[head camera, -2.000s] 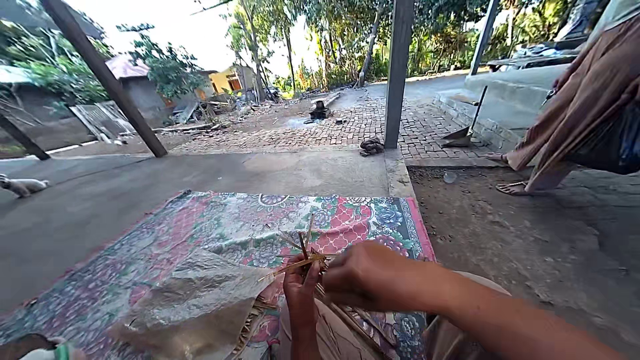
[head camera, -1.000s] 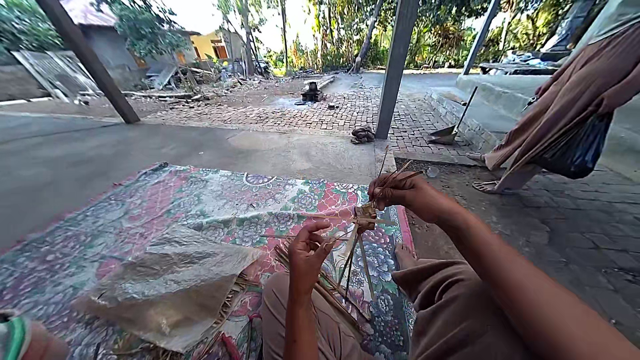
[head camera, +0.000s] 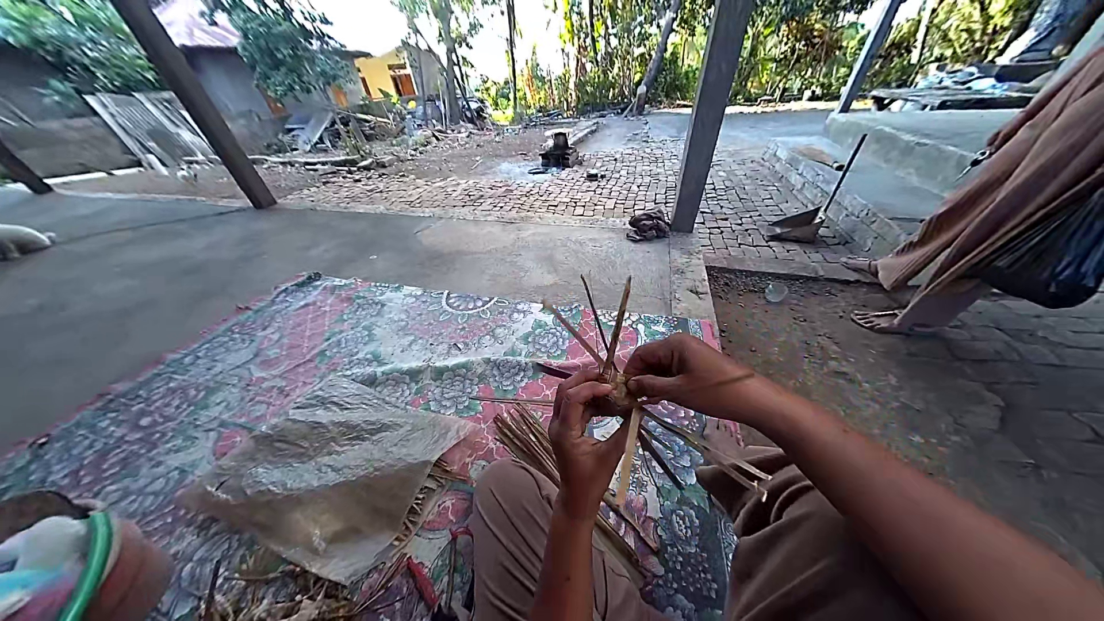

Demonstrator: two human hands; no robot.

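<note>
A small piece of weaving made of dry plant strips (head camera: 619, 395) is held between my two hands above my lap, its strips sticking out all around like spokes. My left hand (head camera: 585, 423) pinches its left edge between thumb and fingers. On its right side, my right hand (head camera: 677, 373) grips it with thumb and fingertips. Just beneath, a bundle of loose dry strips (head camera: 528, 442) lies beside and partly behind my left forearm. The finer crossing of the strips at the centre is partly covered by my fingers.
Under me spreads a floral mat (head camera: 448, 388) with a translucent plastic sheet (head camera: 336, 483) on it. A pot with a green rim (head camera: 90, 561) stands lower left. At the right stands a person (head camera: 992, 224) with a dark bag (head camera: 1056, 259). A dustpan (head camera: 798, 224) rests on the bricks near a post (head camera: 709, 112).
My hands have come together on the woven piece; a second ago my left hand was apart from it with spread fingers and my right hand was higher, at a strip.
</note>
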